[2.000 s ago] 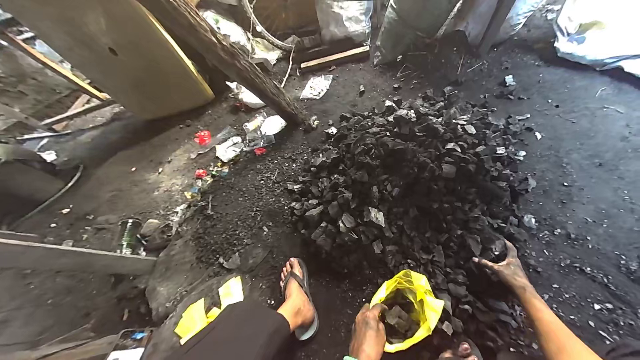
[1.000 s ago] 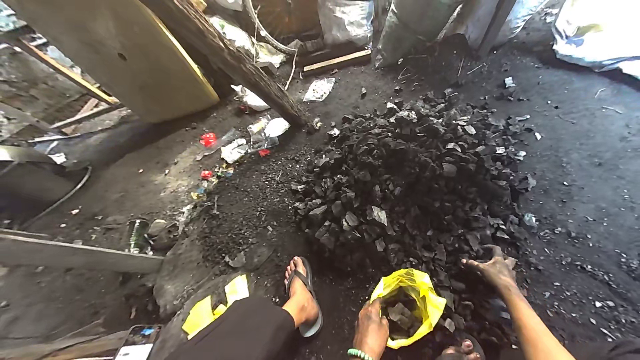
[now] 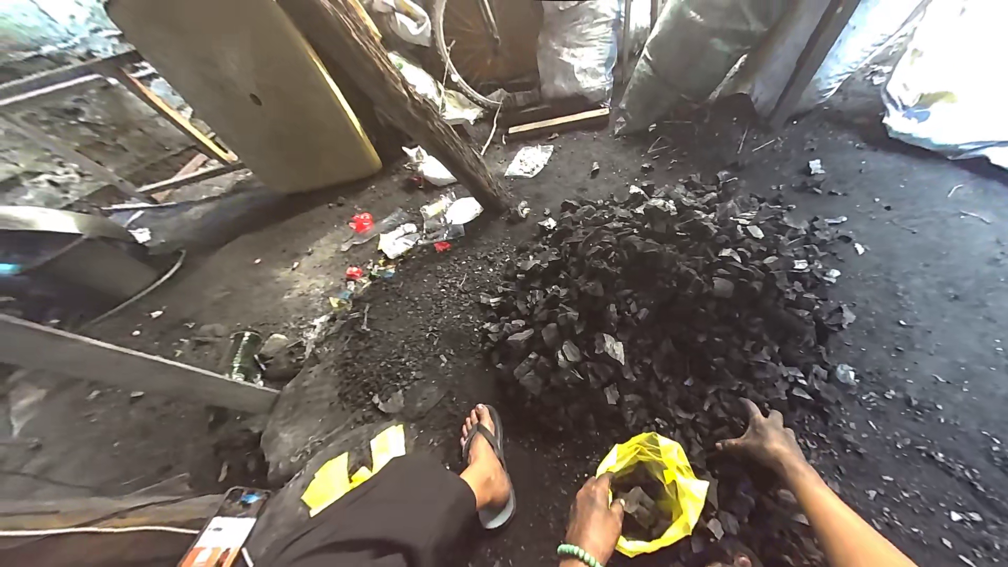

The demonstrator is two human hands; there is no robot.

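Note:
A yellow plastic bag [image 3: 685, 488] stands with its mouth open near the bottom of the view, dark lumps of charcoal inside it. My left hand [image 3: 596, 516], with a green bead bracelet at the wrist, grips the bag's left rim. To the right of the bag, my right hand [image 3: 762, 439] is spread with its fingers apart over the near edge of the charcoal heap [image 3: 661, 291]; no lump shows in it, though its palm is hidden.
My sandalled foot [image 3: 484, 465] is left of the bag. Yellow plastic [image 3: 346, 476] and a phone [image 3: 223, 528] lie at lower left. A slanting wooden post [image 3: 417, 110] meets the ground beyond, near plastic litter [image 3: 400, 240]. Filled sacks [image 3: 685, 63] stand at the back.
My right hand has moved slightly left, from the heap's right edge toward the bag, and its fingers are spread. My left hand stays at the bag's rim.

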